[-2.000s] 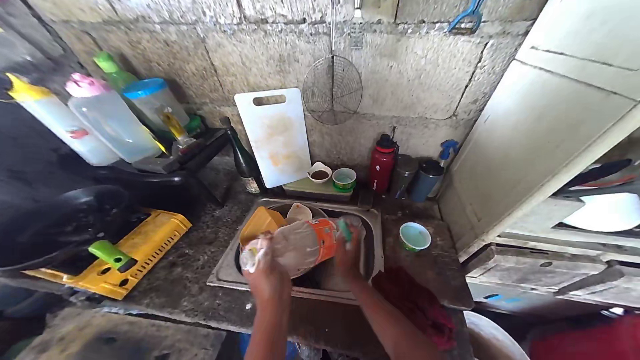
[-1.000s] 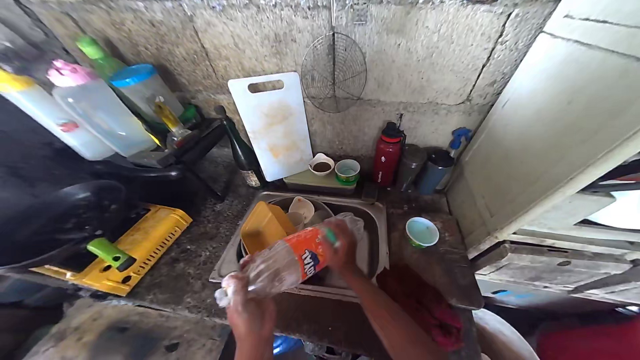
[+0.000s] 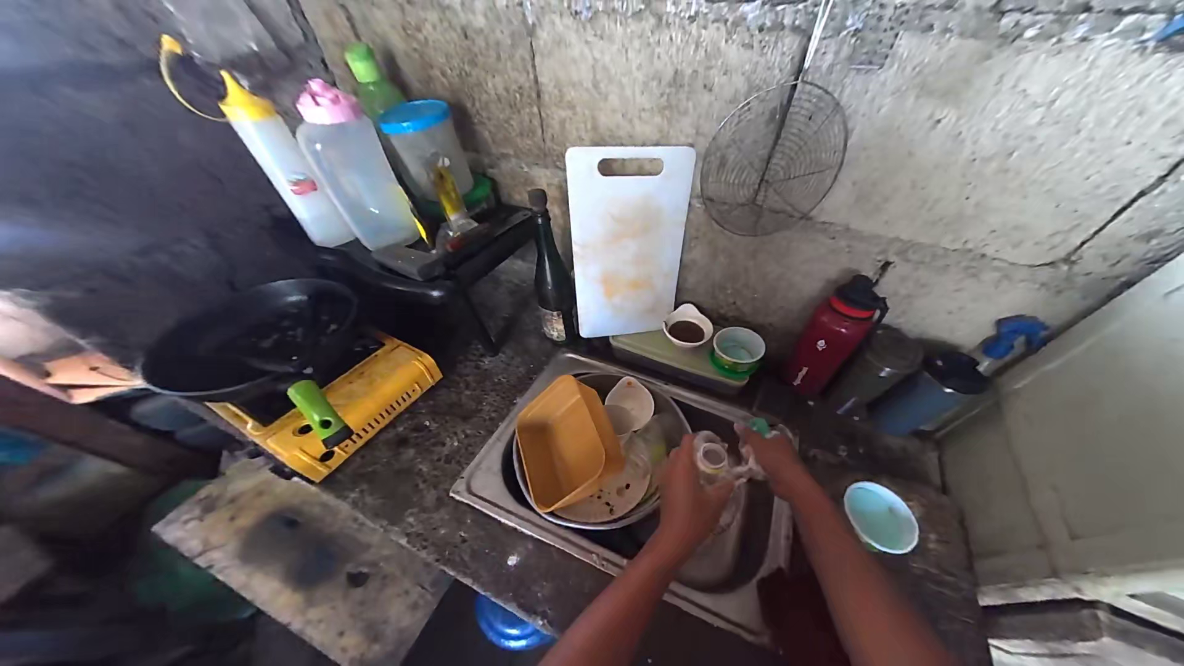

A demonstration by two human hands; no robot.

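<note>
Over the right part of the metal sink (image 3: 495, 509), my left hand (image 3: 689, 504) is closed round the neck end of a clear plastic bottle (image 3: 712, 455), whose open mouth faces up. My right hand (image 3: 772, 455) is beside it, shut on a green scrubbing sponge (image 3: 760, 426) with some white suds. Left of my hands, a metal basin (image 3: 610, 524) in the sink holds an orange-yellow plastic container (image 3: 560, 444), a white cup (image 3: 631, 402) and a plate (image 3: 610, 495). Most of the bottle's body is hidden by my left hand and forearm.
Behind the sink stand a white cutting board (image 3: 631, 240), a dark glass bottle (image 3: 552, 277), small bowls (image 3: 738, 350) and a red flask (image 3: 832, 338). A teal-lined bowl (image 3: 881, 518) is at right. At left, a black pan (image 3: 250, 338) sits on a yellow stove (image 3: 388, 388).
The bottle was lying across my hands with its orange label showing; now it is tipped up, mouth on top. My hands have come closer together over the sink's right part.
</note>
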